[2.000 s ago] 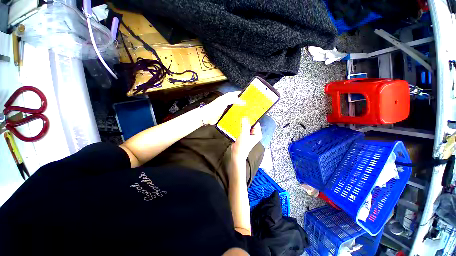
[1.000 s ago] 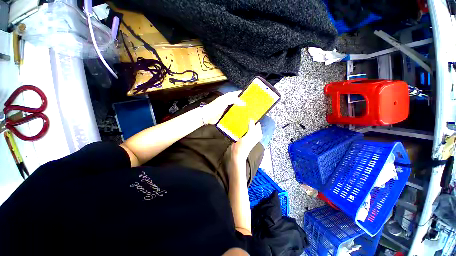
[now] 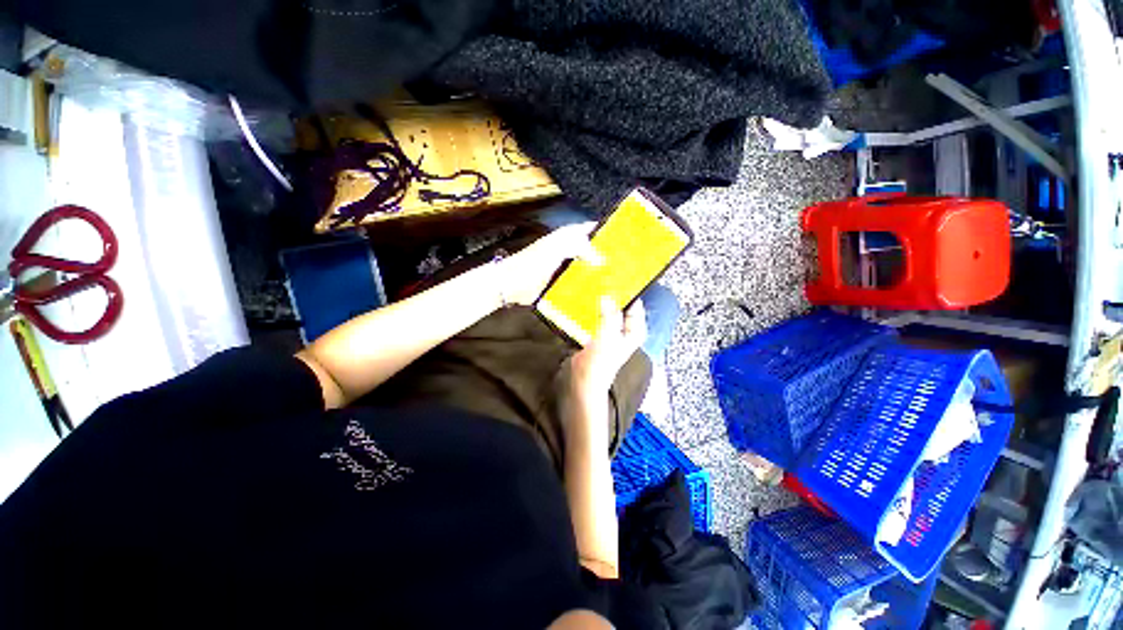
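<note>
My left hand [image 3: 557,261] holds a dark-edged smartphone [image 3: 622,259] over my lap, its thumb at the screen's edge. The screen is yellow. My right hand [image 3: 606,347] is at the phone's lower right side, with one fingertip over the screen and another finger apart from it. The rest of its fingers are not clear. The phone hides part of both hands.
Dark red scissors [image 3: 68,273] lie on the white table at left. Dark cords [image 3: 370,179] lie on a wooden box [image 3: 505,154]. Grey fuzzy fabric [image 3: 640,99] hangs beyond it. Blue crates [image 3: 800,382] and a red stool [image 3: 967,252] stand at right.
A large dark shape, perhaps clothing, has come in at the upper left and covers part of the wooden box and plastic bag. My right fingertip has shifted over the screen; the phone has barely moved.
</note>
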